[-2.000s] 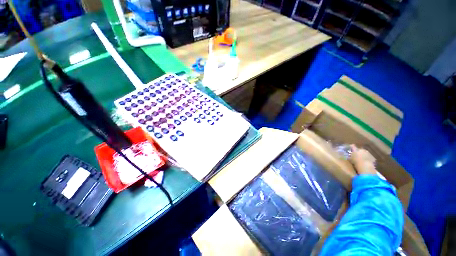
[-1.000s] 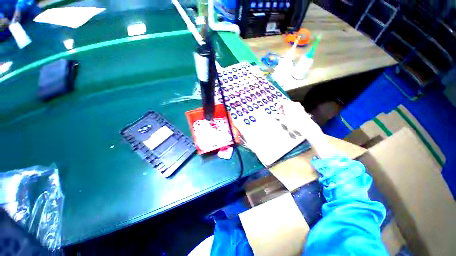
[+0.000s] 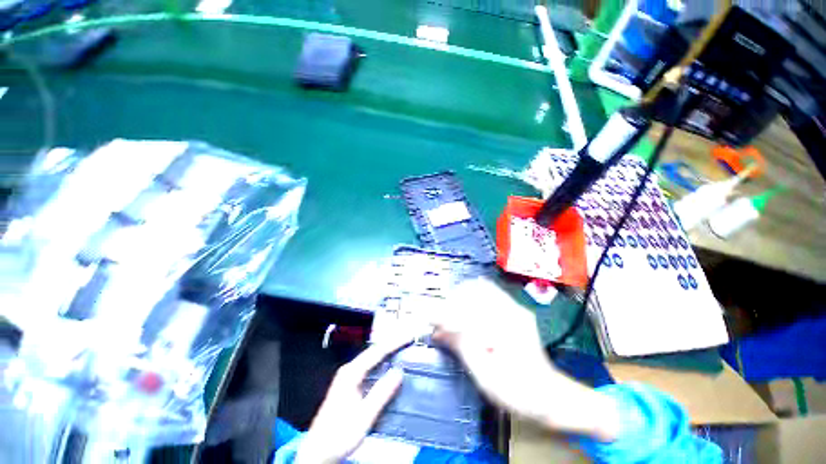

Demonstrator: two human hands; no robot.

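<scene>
A black ribbed housing shell (image 3: 427, 399) is held at the bench's front edge, its upper part bright with glare. My left hand (image 3: 355, 403) holds its left side, thumb over the inner face. My right hand (image 3: 503, 349) is blurred, fingertips touching the shell's middle; whether they hold a small part cannot be told. A second black shell (image 3: 466, 237) with a pale plate (image 3: 448, 214) lies just behind. The red tray (image 3: 572, 243) of small white-pink pieces is right of it. The adhesive pad sheet (image 3: 657, 313), with rows of dark dots, lies farther right.
Bagged plate stacks (image 3: 136, 227) under clear plastic lie at left. A black electric screwdriver (image 3: 593, 168) hangs over the red tray, its cable crossing the pad sheet. A dark block (image 3: 326, 62) is at the back. White bottles (image 3: 738, 216) stand right. An open carton (image 3: 693, 391) is lower right.
My right hand has moved left from the carton, then the pad sheet, to the shell. My left hand and the held shell have come into view. The view has swung left.
</scene>
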